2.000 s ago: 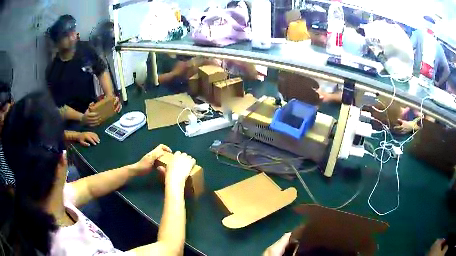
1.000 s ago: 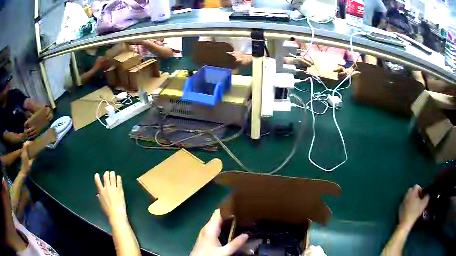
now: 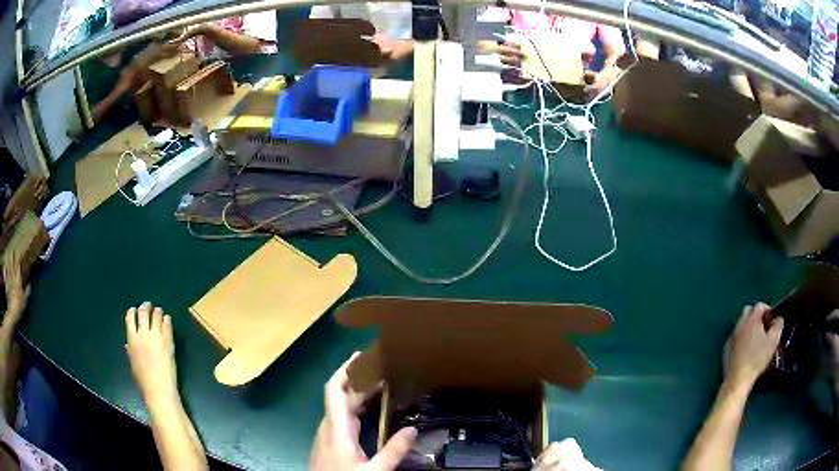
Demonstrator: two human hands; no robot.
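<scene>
An open brown mailer box [image 3: 483, 340] stands at the bottom centre, its lid with rounded ears upright at the back. Inside lie black cables [image 3: 483, 414], a dark power adapter [image 3: 472, 453] at the front and a shiny clear bag [image 3: 428, 443] at the front left. My left hand [image 3: 345, 428] grips the left wall, thumb over the inside by the bag. My right hand [image 3: 563, 457] is at the right wall, mostly cut off by the bottom edge, so its grip is unclear.
A flat carton piece [image 3: 276, 308] lies left of the box. Another person's hand [image 3: 150, 340] rests beyond it; other hands [image 3: 752, 345] work at a dark box on the right. Behind are a looped cable [image 3: 442, 276], a blue bin [image 3: 322, 106] and a shelf post [image 3: 423, 129].
The view has swung right and down, showing more of the box's inside. My right hand now shows at the box's right wall. Since one second ago, my left hand has stayed at its left wall.
</scene>
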